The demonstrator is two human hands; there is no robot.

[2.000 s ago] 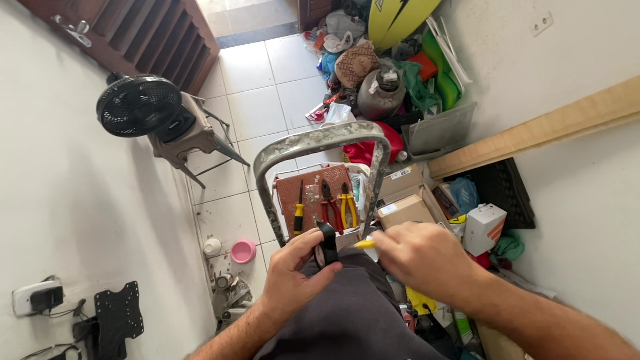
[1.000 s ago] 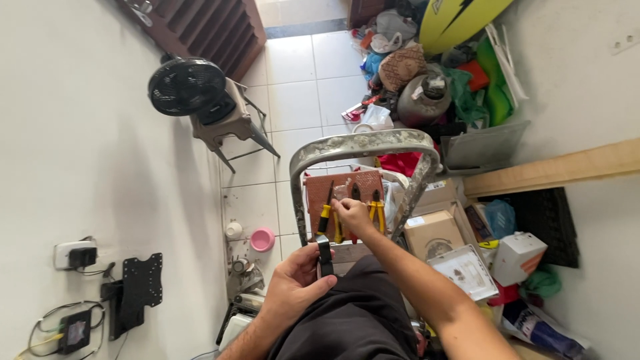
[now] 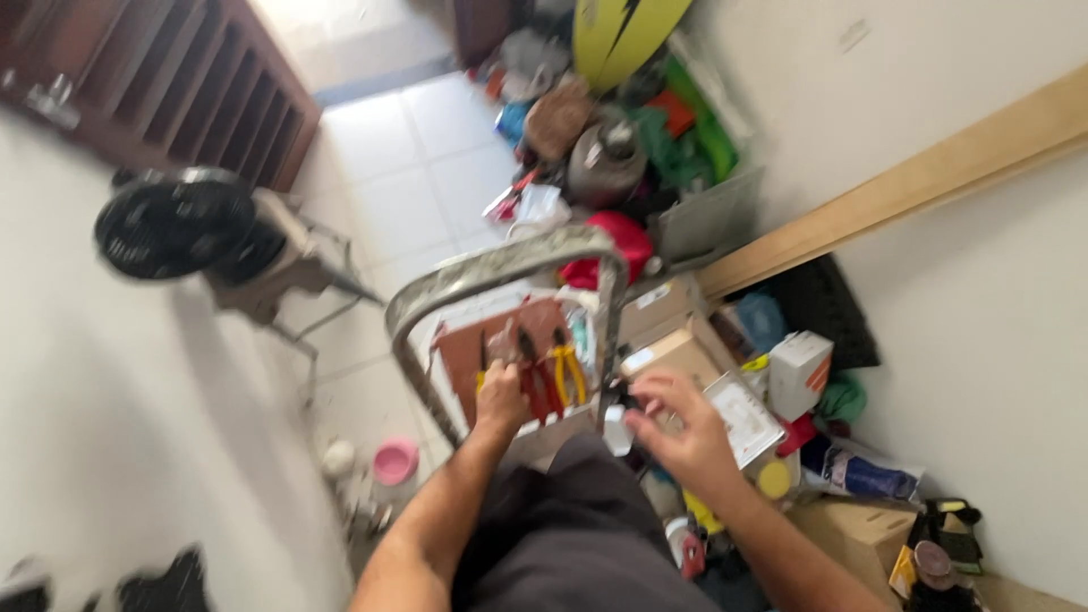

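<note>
My left hand (image 3: pixel 501 399) is on the brown board (image 3: pixel 459 357) on the ladder, its fingers closed around the yellow handle of a screwdriver (image 3: pixel 482 378). Just right of it lie red-handled pliers (image 3: pixel 540 382) and yellow-handled pliers (image 3: pixel 568 374). My right hand (image 3: pixel 680 425) is beside the right side of the metal ladder rail (image 3: pixel 501 259), thumb and fingers apart. A small dark object (image 3: pixel 622 395) is at its fingertips; blur hides whether the hand holds it.
A black fan (image 3: pixel 174 223) stands on a stool at the left. A pink bowl (image 3: pixel 395 461) is on the tiled floor. Cardboard boxes (image 3: pixel 676 361), a white box (image 3: pixel 799 374) and a gas cylinder (image 3: pixel 605 161) stand at the right, near a wooden beam (image 3: pixel 901 178).
My left hand, which held a black roll near my lap, has moved forward onto the board. My right hand, over the board one second ago, has moved right, past the ladder rail.
</note>
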